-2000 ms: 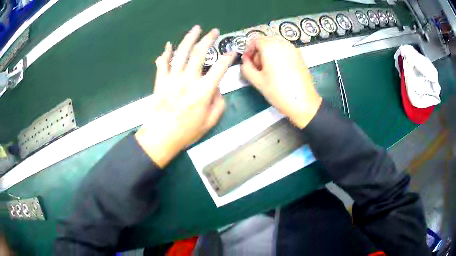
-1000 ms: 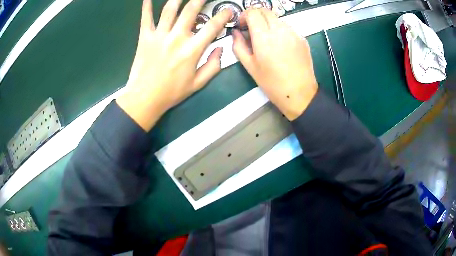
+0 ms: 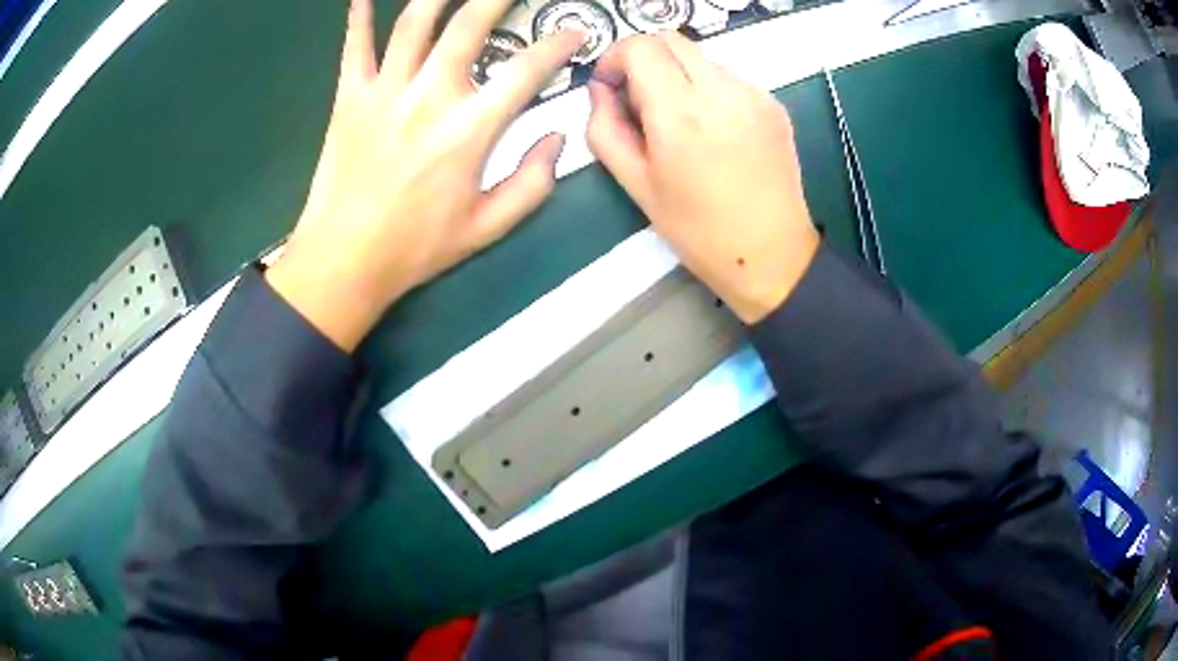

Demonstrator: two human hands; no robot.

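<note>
A fixture with round units [image 3: 572,29] in a row lies at the top edge of the view, partly cut off and partly covered by my hands. My left hand [image 3: 420,149] is spread over its left part, with a fingertip on or just above one round unit. My right hand [image 3: 704,155] is at its near edge, thumb and index finger bent together. Whether anything small is between those fingertips is hidden. A flat grey plate [image 3: 607,382] with a few holes lies on white paper [image 3: 426,411] below my hands, partly under my right wrist.
Tweezers [image 3: 854,174] lie right of my right hand. A white and red cap [image 3: 1092,129] is at the far right. A perforated plate [image 3: 106,323] is at the left on the line. A small fixture [image 3: 54,590] lies at lower left. A white rail [image 3: 814,49] crosses the green bench.
The view has shifted, so the fixture row now sits at the top edge. My left hand stays spread over it. My right hand's fingers have moved slightly nearer, off the round unit.
</note>
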